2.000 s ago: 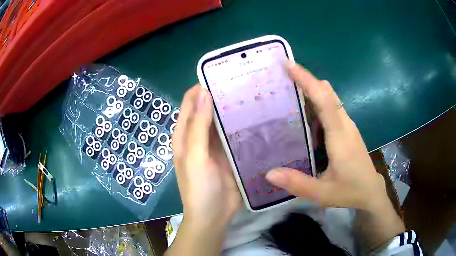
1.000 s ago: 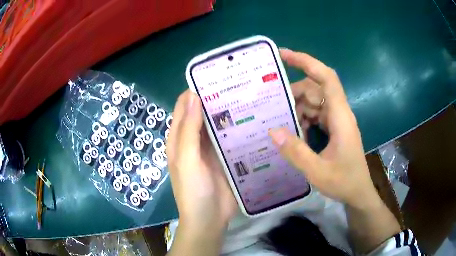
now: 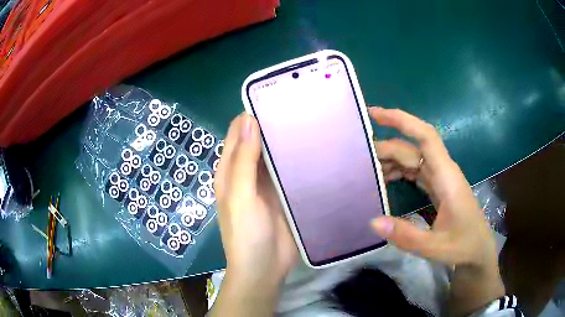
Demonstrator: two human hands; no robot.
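Observation:
A smartphone (image 3: pixel 322 161) in a white case stands upright in the picture, tilted a little to the left, its lit screen nearly blank and pale pink. My left hand (image 3: pixel 251 210) holds it along its left edge, with the thumb by the upper left side. My right hand (image 3: pixel 433 192) is at its right side, fingers curled by the edge and the thumb over the lower right of the screen. How firmly the right fingers touch the case is hidden. A ring shows on one right finger.
A clear plastic bag of paired-ring lens pieces (image 3: pixel 166 179) lies left of my left hand. Red foam trays (image 3: pixel 136 46) rise at the upper left of the green bench (image 3: pixel 446 56). Thin orange sticks (image 3: pixel 51 238) and a dark wrapped bundle (image 3: pixel 17 186) lie far left. Crinkled plastic (image 3: pixel 133 302) is below the bench edge.
The screen has gone from text and pictures to almost blank. My right thumb has moved down and right toward the phone's lower edge. The phone sits slightly further right than one second ago.

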